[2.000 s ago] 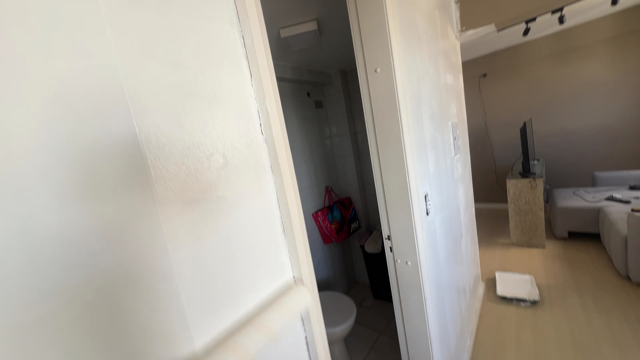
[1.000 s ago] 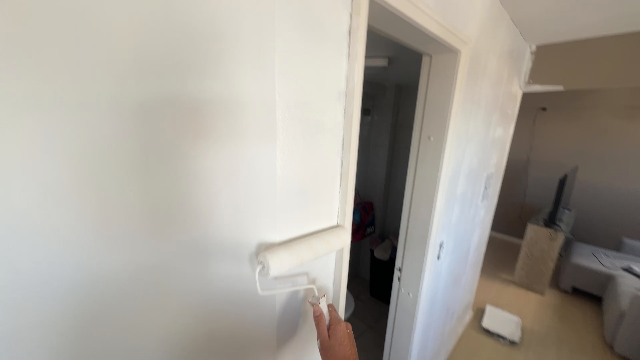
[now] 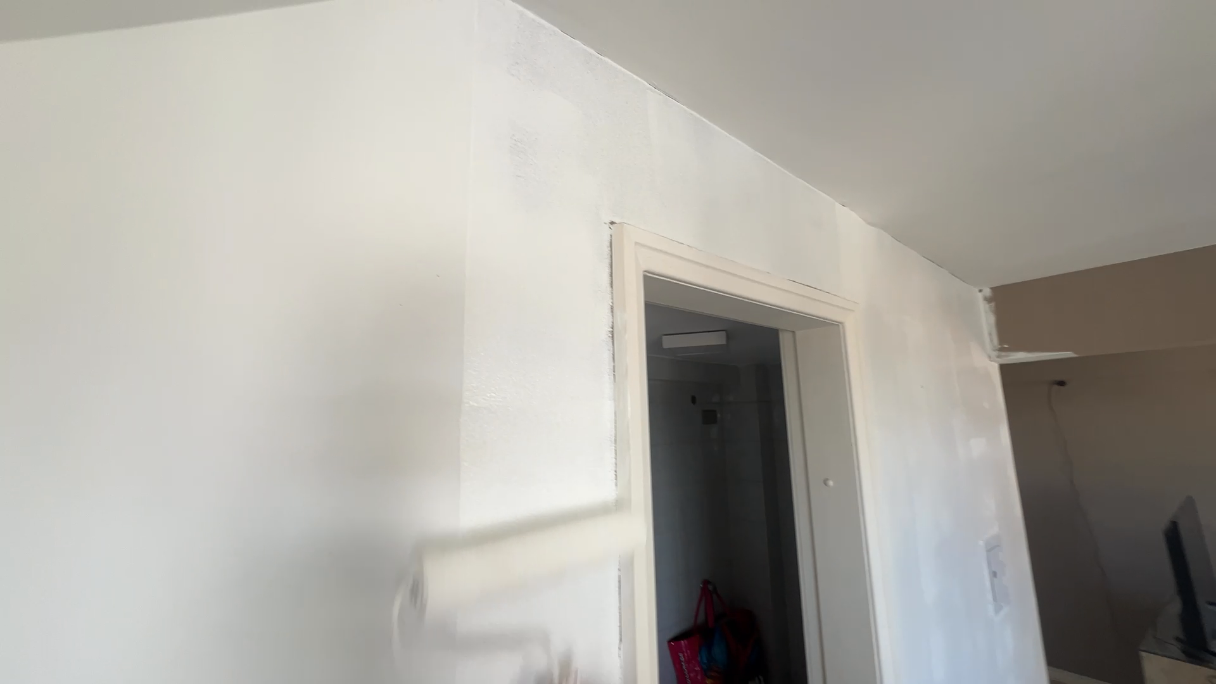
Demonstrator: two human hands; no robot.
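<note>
A paint roller with a pale sleeve [image 3: 532, 560], blurred by motion, lies against the narrow white wall strip [image 3: 541, 418] left of the doorway. Its right end reaches the cream door frame [image 3: 629, 427], and its wire arm bends down below the sleeve. At the bottom edge, only a blurred bit of my right hand [image 3: 570, 674] shows, at the roller's handle; most of the hand and grip is cut off. My left hand is out of view.
Beyond the doorway, a red bag [image 3: 698, 651] hangs in a dark room under a ceiling lamp [image 3: 693, 339]. Patchy white wall [image 3: 931, 456] with a switch plate [image 3: 994, 575] continues right. The ceiling [image 3: 902, 104] slopes across the top, and a screen [image 3: 1187, 579] stands far right.
Two seconds ago neither roller nor hand was in view; one second ago the roller was on the wall beside the door frame, held in my right hand. The view has tilted up.
</note>
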